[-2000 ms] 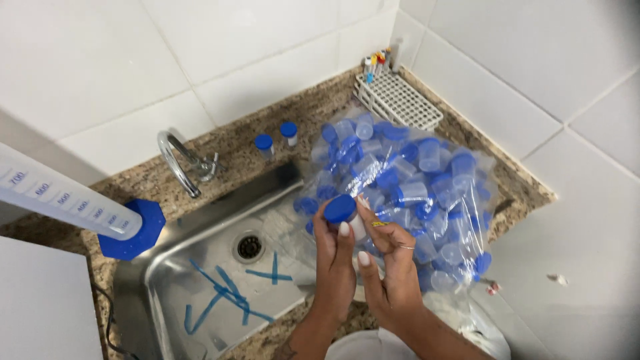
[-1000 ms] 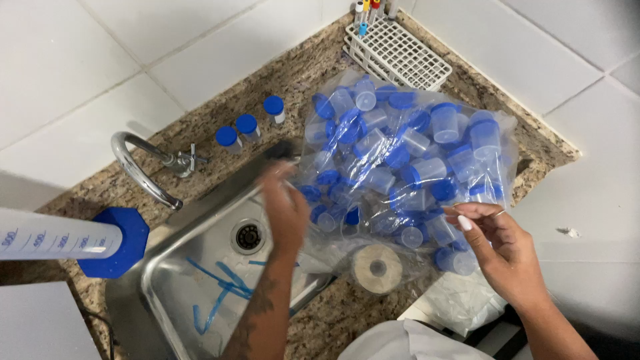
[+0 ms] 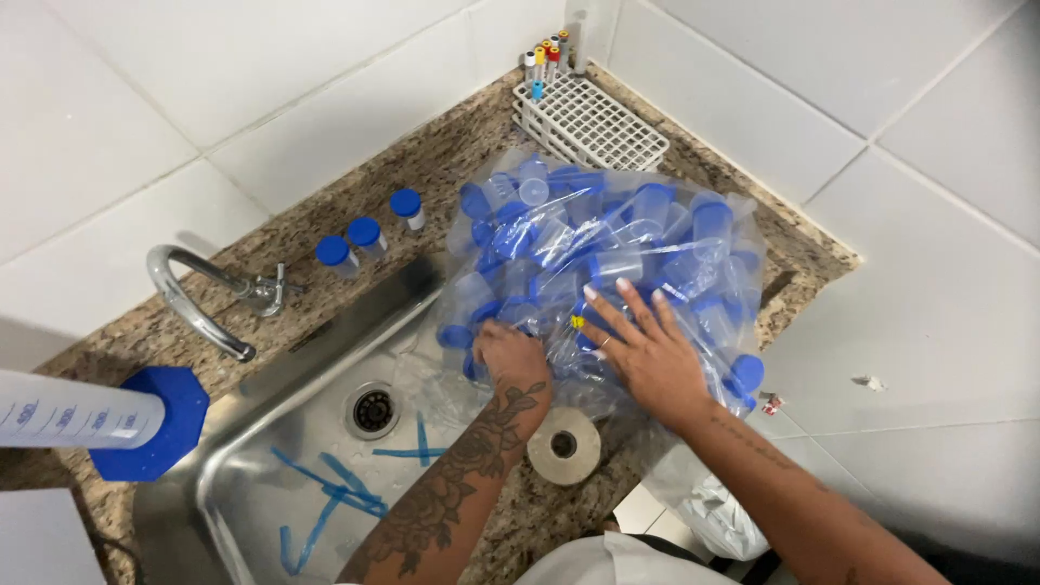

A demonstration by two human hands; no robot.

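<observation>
A large clear plastic bag (image 3: 569, 236) full of translucent specimen cups with blue lids lies on the granite counter, partly over the sink edge. My left hand (image 3: 513, 357) reaches into the bag's near left side with curled fingers; what they touch is hidden. Spread flat on top of the bag is my right hand (image 3: 654, 353), a small yellow piece (image 3: 578, 322) beside its fingers. Blue-lidded containers stand in a row behind the sink: one on the left (image 3: 332, 251), one in the middle (image 3: 367, 233) and one on the right (image 3: 406, 203). A roll of pale tape or labels (image 3: 564, 447) lies between my forearms.
The steel sink (image 3: 268, 422) holds blue strips (image 3: 349, 487). A chrome faucet (image 3: 195, 309) arches over it. At left lies a graduated cylinder (image 3: 81, 410) with a blue base. A white rack (image 3: 597, 122) with capped tubes occupies the back corner. A white plastic bag (image 3: 719, 512) hangs below the counter.
The right container was in my hands two seconds ago and stood in the row one second ago. Since then my left hand has moved from the sink edge into the bag, and my right hand onto it.
</observation>
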